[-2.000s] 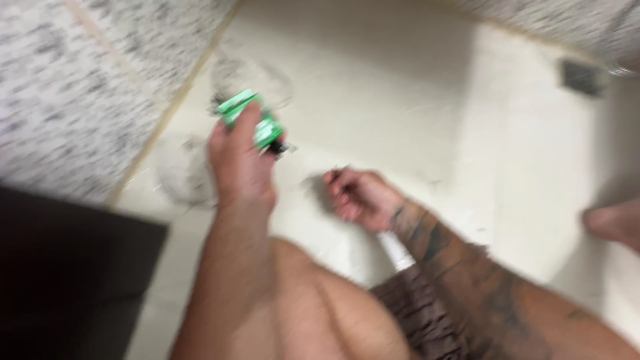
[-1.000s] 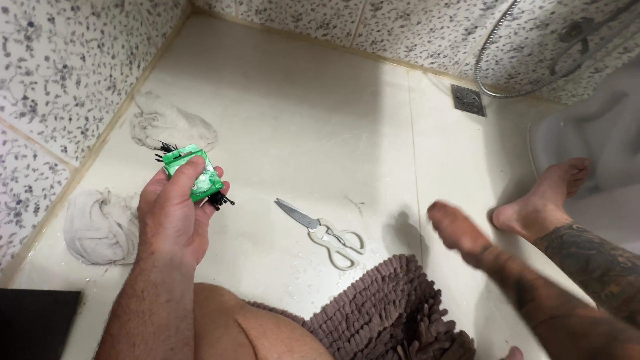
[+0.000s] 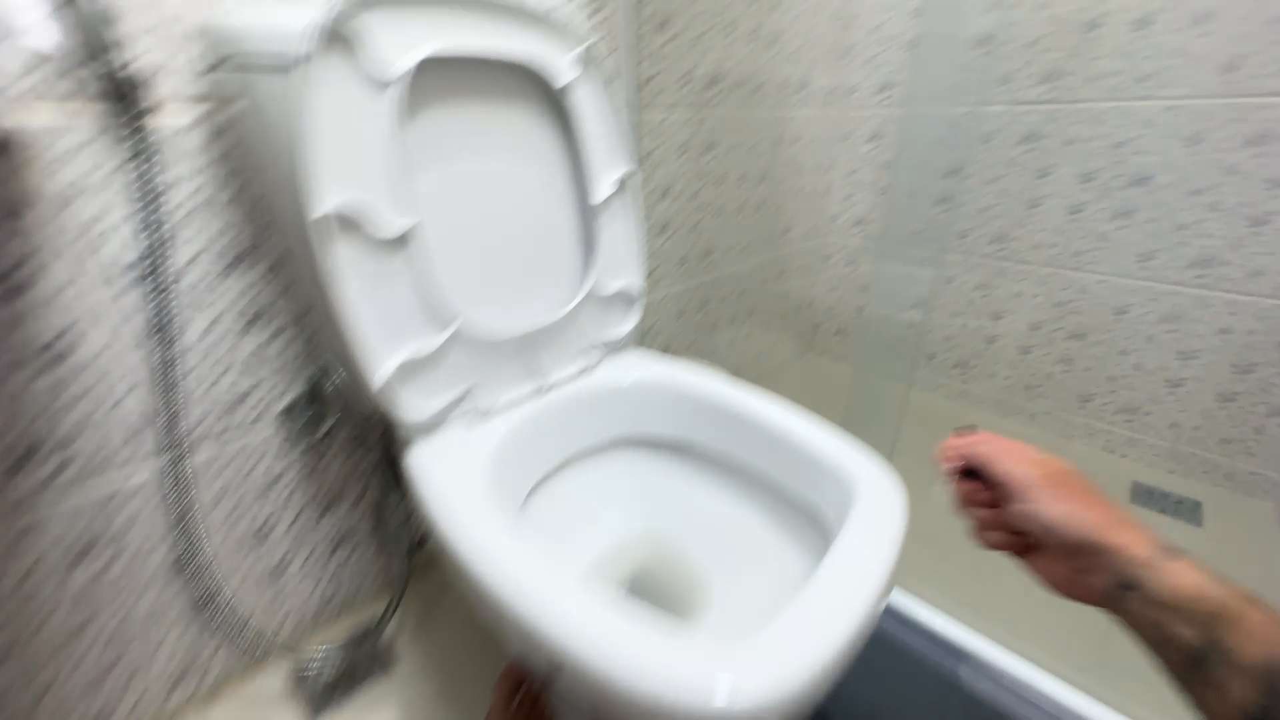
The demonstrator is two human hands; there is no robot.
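Observation:
A white toilet bowl (image 3: 650, 520) fills the middle of the head view, its seat and lid (image 3: 490, 190) raised against the tank. To the right of the bowl's rim, apart from it, is my right hand (image 3: 1020, 500), its fingers curled. A small dark thing shows between thumb and forefinger; blur hides what it is. My left hand is not clearly seen, and neither is the green packet. A small patch of skin shows at the bottom edge beside the bowl's base; whether it is a hand or a foot cannot be told.
A metal shower hose (image 3: 165, 400) hangs down the patterned wall at left. Near its lower end is a floor drain (image 3: 345, 665). A clear panel (image 3: 910, 200) stands behind the bowl, and another drain grate (image 3: 1166, 503) lies at right. A grey surface with a white edge (image 3: 990, 660) borders the bowl.
The view has swung from the floor with scissors, brown mat and green packet to the toilet. The left hand, which held the packet, is no longer clearly seen.

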